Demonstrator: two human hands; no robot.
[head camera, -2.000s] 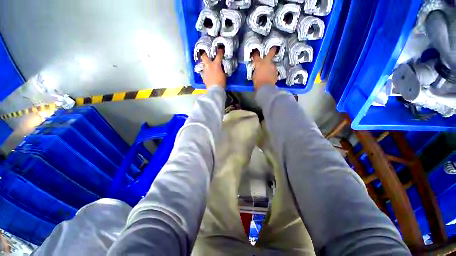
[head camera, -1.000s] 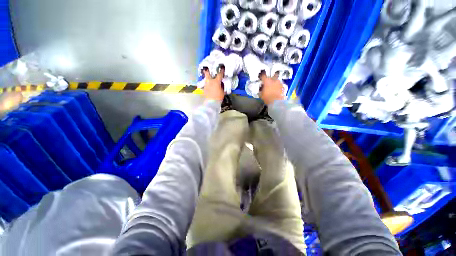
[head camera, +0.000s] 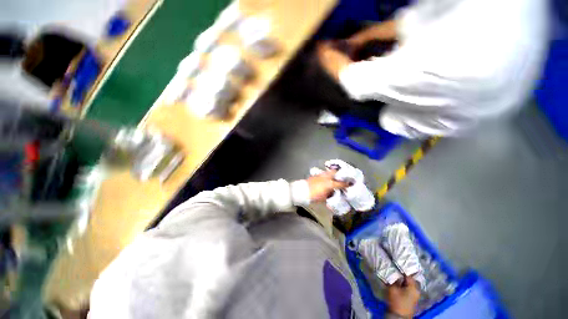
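My left hand (head camera: 327, 187) holds two white-grey hollow ridged parts (head camera: 358, 194) side by side, above the near end of a blue crate (head camera: 357, 236). My right hand (head camera: 403, 296), near the bottom edge, holds two more such parts (head camera: 402, 249) over the crate. The fingertips of both hands are partly hidden by the parts. More parts lie in the crate, blurred.
A tan bench (head camera: 187, 134) beside a green surface (head camera: 140, 93) carries blurred clusters of grey-white parts (head camera: 215, 84). Another person in white (head camera: 461, 62) is at the upper right, near a blue stool (head camera: 367, 137). Yellow-black tape (head camera: 408, 168) crosses the floor.
The view has swung round to the bench. Both hands have lifted their parts from the crate's packed rows, and my left hand has moved away from my right hand.
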